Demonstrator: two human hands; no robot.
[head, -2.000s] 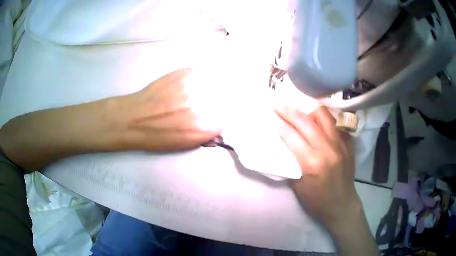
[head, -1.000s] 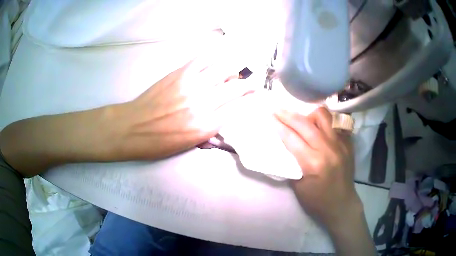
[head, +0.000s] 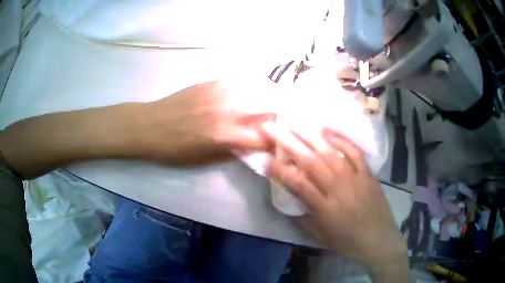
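Note:
A white fabric piece (head: 288, 200) lies under and between my hands in front of the machine, its upper part washed out by glare. My left hand (head: 205, 124) reaches in from the left, its fingertips at the cloth's left edge. My right hand (head: 338, 193) lies over the cloth, its fingers and thumb gripping it close to my left fingertips. The metal parts at the needle area (head: 299, 71) show above the hands in strong glare. The blue-grey block of the sewing machine (head: 363, 30) is at the top right.
Another white cloth (head: 133, 22) lies at the top left. White cloth (head: 61, 237) hangs below the table's curved front edge, beside blue jeans (head: 160, 249). Dark tools (head: 398, 152) and lilac-pink scraps (head: 451, 207) lie at the right. A cream knob (head: 371, 104) is beside the machine.
My right hand has moved left and closer to my left fingertips, shifting the cloth between them. The view has shifted, so the machine block appears higher and more of the jeans shows.

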